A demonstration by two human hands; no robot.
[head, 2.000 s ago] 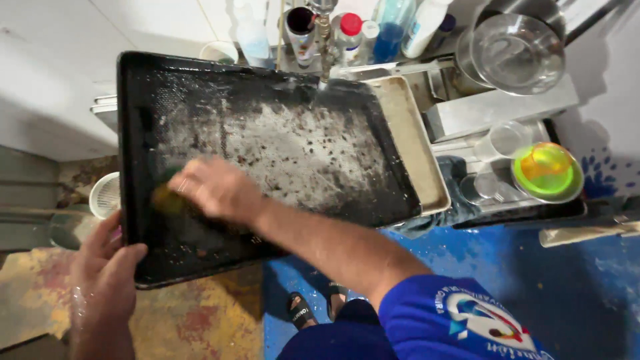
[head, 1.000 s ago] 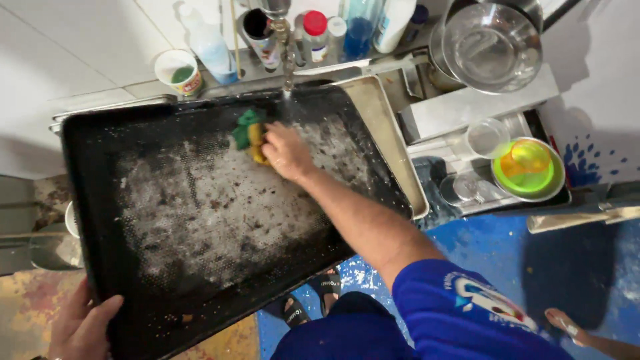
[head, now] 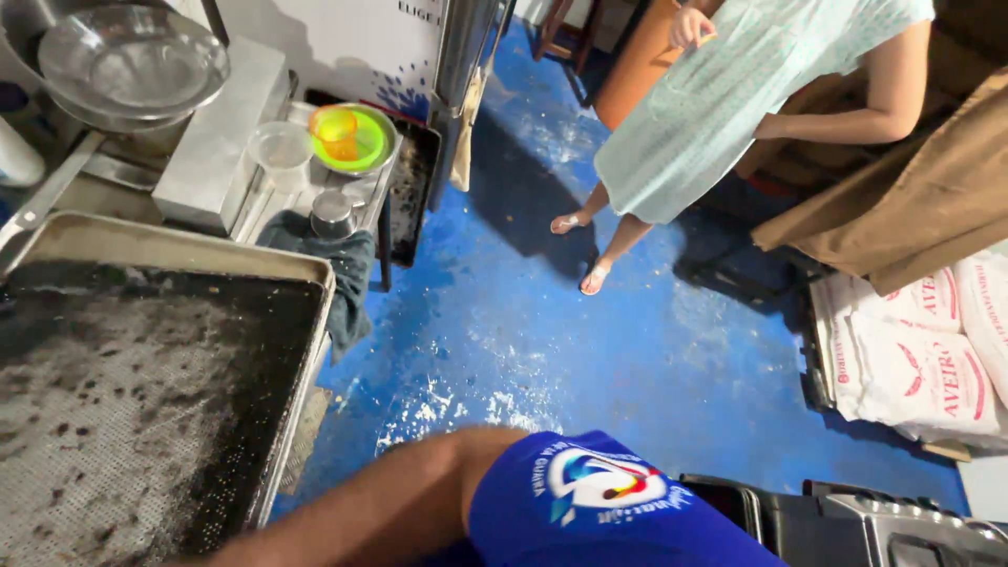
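Observation:
A large blackened baking tray (head: 142,409) with a worn, speckled grey middle fills the lower left of the head view. Behind it shows the pale rim of another metal tray (head: 189,240). My right forearm (head: 378,504), below a blue sleeve, reaches toward the tray's lower right edge, but the hand itself is outside the frame. Nothing of my left hand can be seen. The green and yellow scrubbing pad is not visible either.
Metal bowls (head: 134,63), a steel box (head: 224,134), a plastic cup (head: 282,153) and a lime-green bowl (head: 350,142) stand beyond the tray. A dark cloth (head: 346,276) hangs nearby. A person (head: 677,142) stands on the blue floor (head: 630,346); sacks (head: 921,354) lie right.
The view has swung far to the right, bringing in the person and the sacks. Both hands and the scrubbing pad, seen a second ago at the tray, have left the frame.

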